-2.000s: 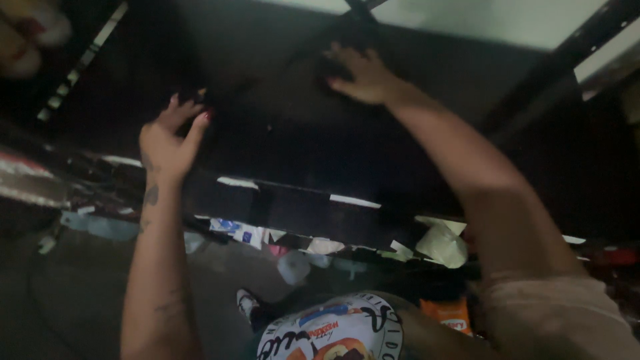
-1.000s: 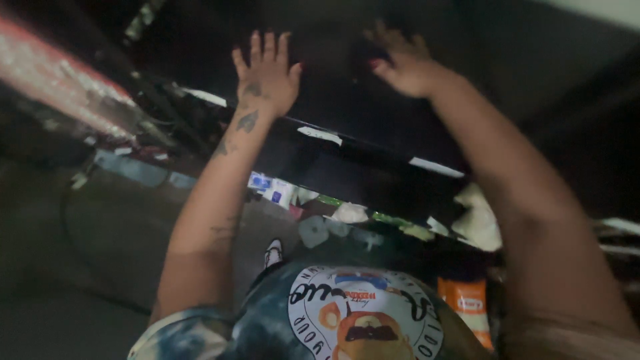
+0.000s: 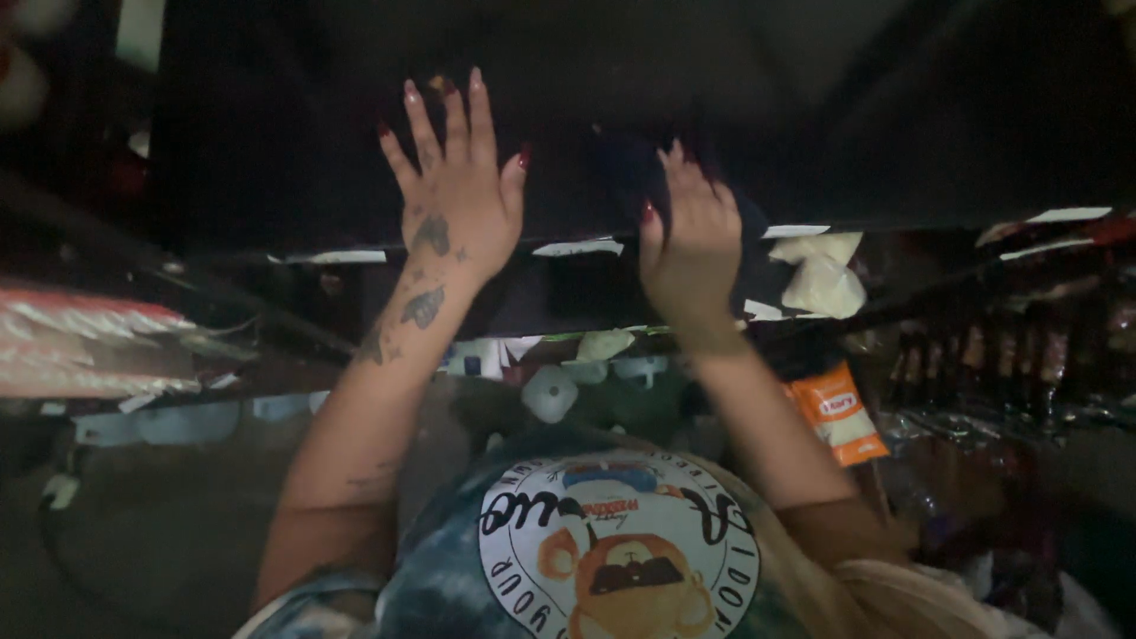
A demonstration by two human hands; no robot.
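My left hand (image 3: 461,209) lies palm down with spread fingers on or just over a dark shelf surface (image 3: 293,195), left of centre. It holds nothing. To its right, my right hand (image 3: 697,235) reaches over the front edge of the same surface, its fingers loosely together and the thumb apart, with nothing seen in it. Whether either palm touches the surface is too dark to tell. White label strips (image 3: 579,248) run along the shelf edge between and beside my hands. A clear bag of pale contents (image 3: 824,286) is right of my right wrist.
An orange and white packet (image 3: 839,415) is beside my right forearm. Red and clear packages (image 3: 89,342) fill a shelf at the left. Pale plastic jugs (image 3: 548,393) stand low beneath the shelf edge. Dark shiny packages (image 3: 1003,364) are at the right. A cable (image 3: 53,532) hangs lower left.
Both hands have come nearer to my body over the dark surface. The left hand's fingers, bent two seconds ago, are now spread. The view has shifted considerably.
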